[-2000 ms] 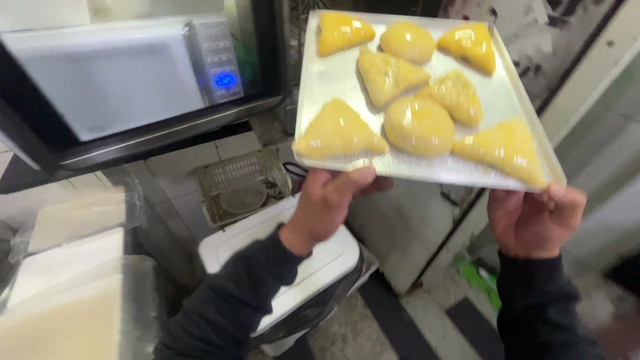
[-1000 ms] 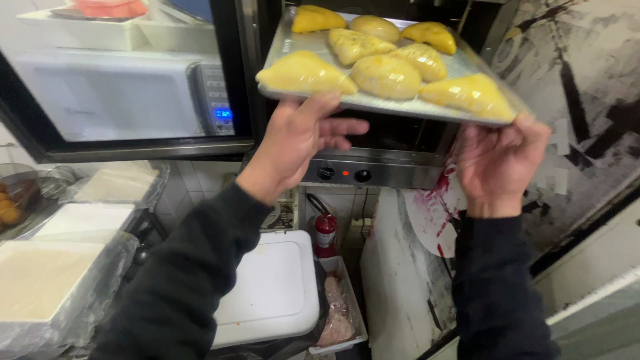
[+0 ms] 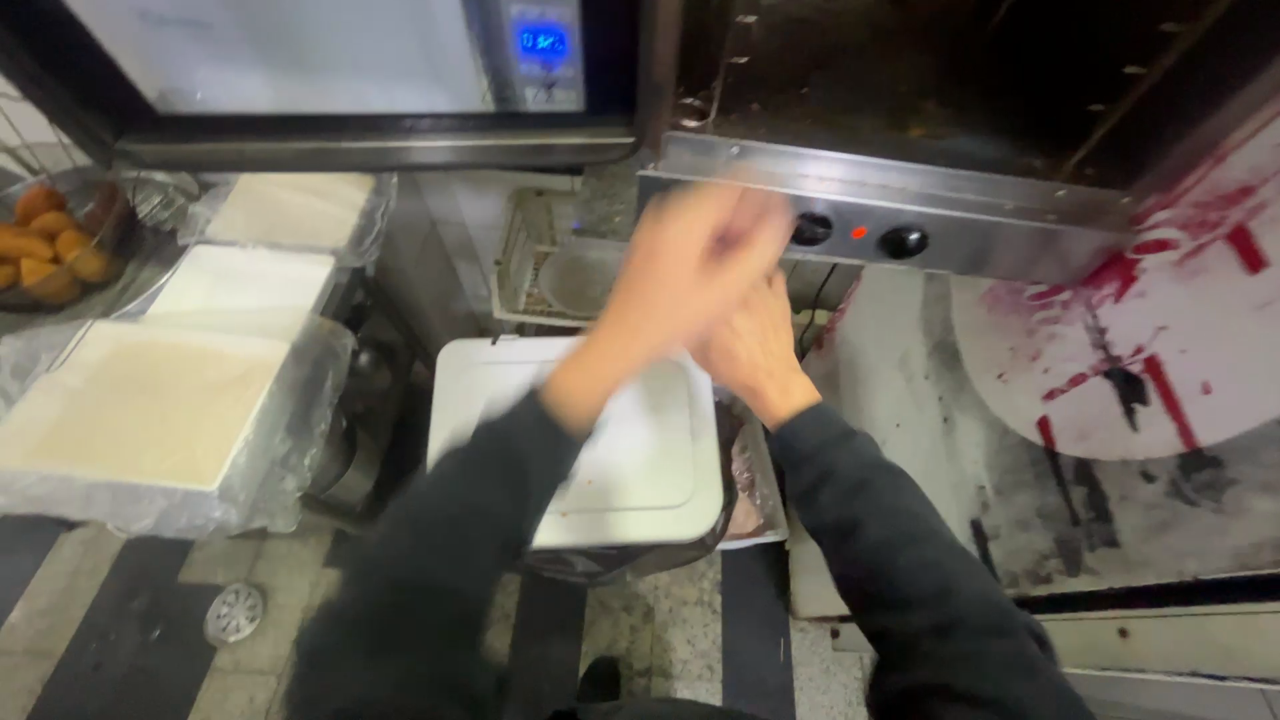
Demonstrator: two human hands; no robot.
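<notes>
My left hand (image 3: 680, 265), blurred, is in front of the oven's metal control panel (image 3: 980, 245), left of a black knob (image 3: 810, 229). Close behind and below it, partly covered, is my right hand (image 3: 755, 340); the two overlap and seem to touch. No tray or pastry shows in either one. Above them is the dark inside of the oven (image 3: 900, 90), whose glass door (image 3: 370, 150) stands swung out to the left. An orange light glows between the panel's two knobs. How the fingers lie is too blurred to tell.
Below my hands is a white lid (image 3: 630, 460) on a bin. Plastic-wrapped white trays (image 3: 140, 400) and a bowl of browned food (image 3: 55, 245) are at the left. A white, red-stained surface (image 3: 1080, 370) lies right. A floor drain (image 3: 235, 612) shows lower left.
The tray of yellow glazed pastries, held in both hands at the oven a second ago, is out of my hands and out of view. My hands have come together below the oven opening.
</notes>
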